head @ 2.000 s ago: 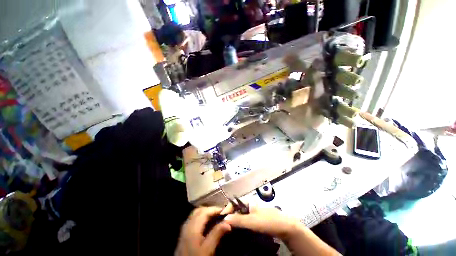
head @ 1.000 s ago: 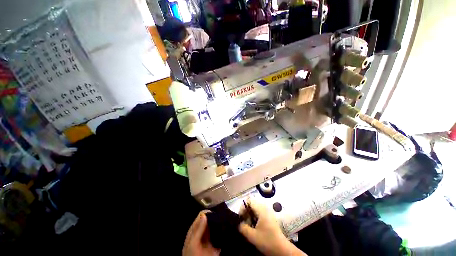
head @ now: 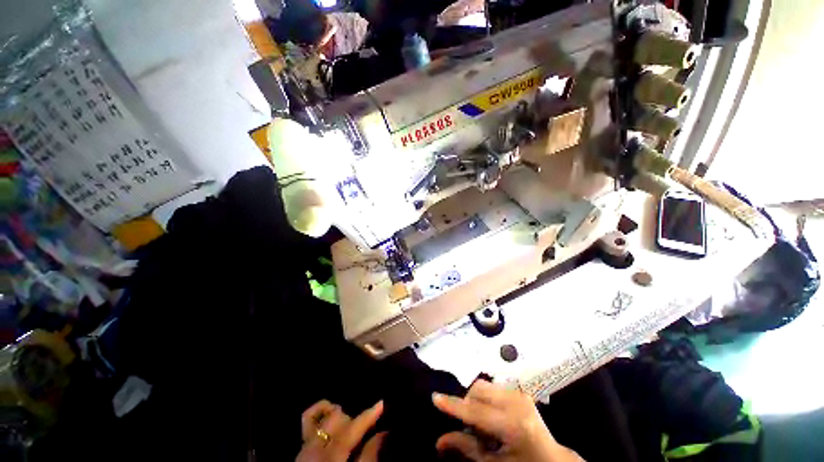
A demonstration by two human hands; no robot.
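Black cloth point(head: 411, 383) lies between my hands, just below the front left corner of the cream coverstitch machine point(head: 452, 320). My left hand point(head: 341, 435), with a ring on one finger, is at the cloth's left side with its fingers bent. My right hand point(head: 506, 422) is at the cloth's right side, index finger pointing left and other fingers curled. Both hands are at the lower edge, partly cut off. A small dark thing shows within my right hand; I cannot tell if it is a tool. The presser foot and needles point(head: 397, 262) are brightly lit with no cloth visible under them.
A large black garment heap point(head: 208, 316) lies left of the machine, with neon green bits point(head: 321, 281) beside the bed. A smartphone point(head: 681, 222) and loose thread point(head: 616, 305) lie on the white table point(head: 560, 338). More black cloth point(head: 650, 397) is lower right. A person point(head: 307, 32) is behind the machine.
My hands have moved apart and lower in the view, with cloth between them. The dark tool seen in my right hand earlier no longer shows clearly. The camera view has shifted slightly.
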